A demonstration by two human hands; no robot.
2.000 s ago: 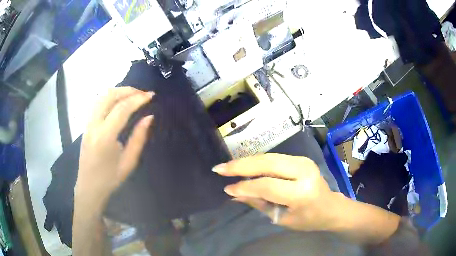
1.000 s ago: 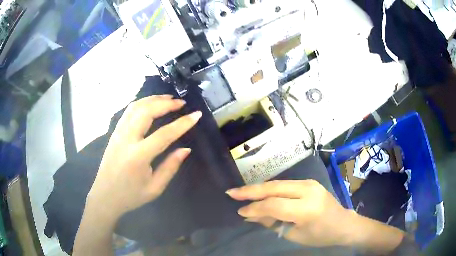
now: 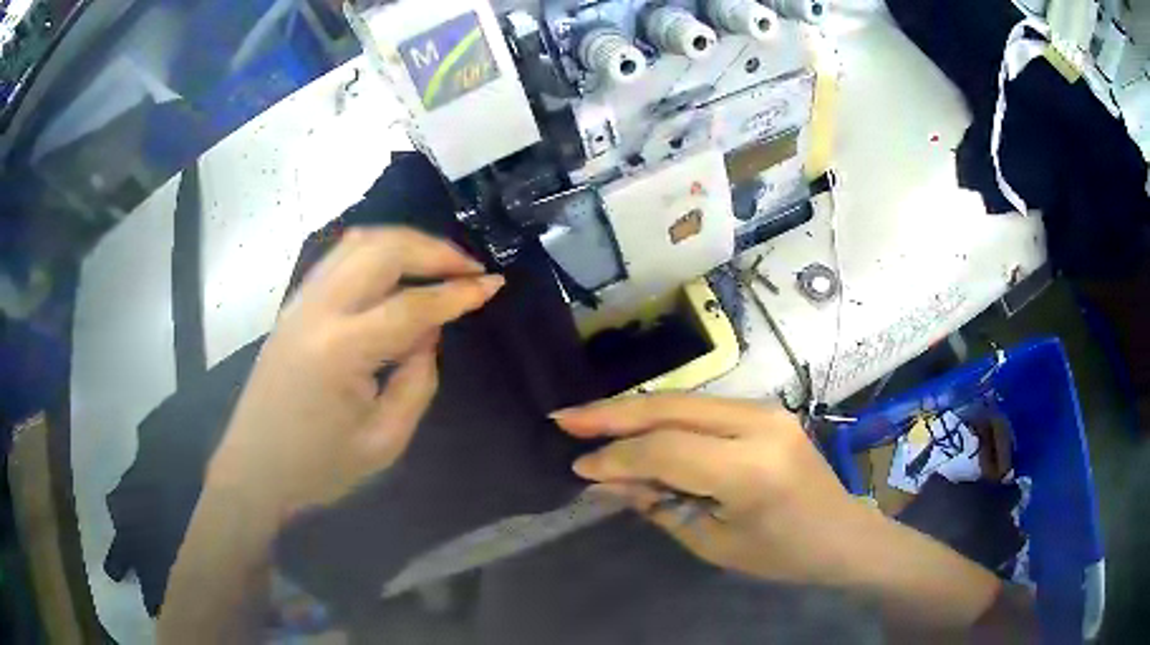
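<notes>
Black fabric (image 3: 486, 378) lies over the table and toward the lap, its far end under the needle area (image 3: 498, 239) of the overlock machine (image 3: 467, 82). My left hand (image 3: 353, 365) rests on the fabric just in front of the needle area, fingertips close together. My right hand (image 3: 744, 498) is at the fabric's right edge, thumb and fingertips on it. A grey object shows at the right palm, too blurred to name. Whether the fingers pinch the cloth is partly hidden.
The cream-yellow tray (image 3: 721, 338) with black trimmings is right of the fabric. A blue bin (image 3: 1066, 466) with black cloth and white scraps stands at right. A dark strip (image 3: 188, 277) lies on the left table. Black cloth with white edging (image 3: 1072, 139) hangs at upper right.
The view has shifted, so the machine appears lower and more of its knobs show. My left fingertips have drawn together near the needle area. A pale grey band now shows along the fabric's lower part.
</notes>
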